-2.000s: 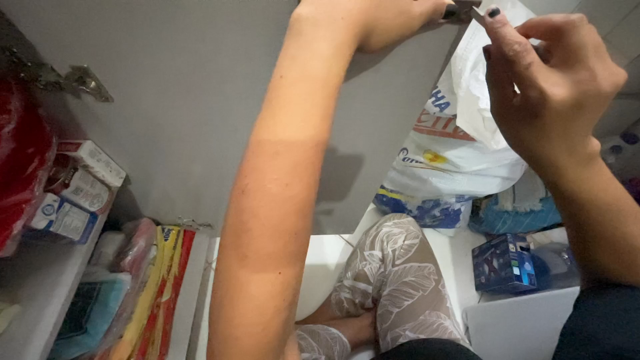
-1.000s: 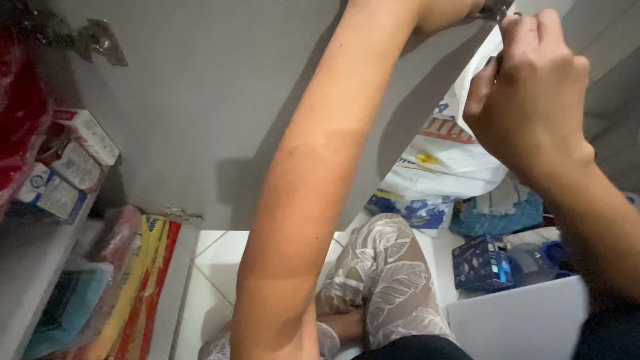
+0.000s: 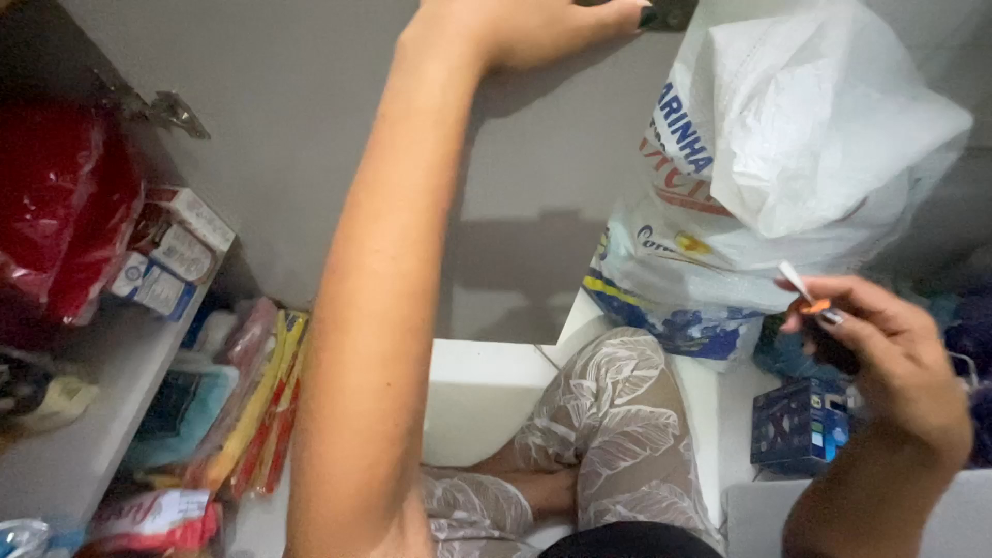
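Note:
My left hand (image 3: 535, 27) rests at the top edge of a grey cabinet door (image 3: 511, 263), its thumb beside dark metal hardware (image 3: 670, 15), perhaps a handle or hinge; its other fingers are cut off or hidden. At the right, my right hand (image 3: 876, 341) holds a small tool (image 3: 814, 304) between thumb and fingers, with a pale flat tip and an orange part; its exact kind is unclear. Behind that hand stands a large white woven plastic sack (image 3: 775, 155) bearing printed writing. A metal hinge (image 3: 178, 112) is fixed to the door's upper left.
On the left, a shelf (image 3: 167, 372) carries small boxes (image 3: 182, 256) and a red plastic-wrapped item (image 3: 62, 209). Below are yellow and red packets (image 3: 271, 403). My patterned-trouser legs (image 3: 628, 434) are folded on the white floor. A dark blue box (image 3: 790, 426) stands at the right.
My right hand has moved down and away from the door's top edge, and the small tool in it now shows. My left hand has stayed at the door's top.

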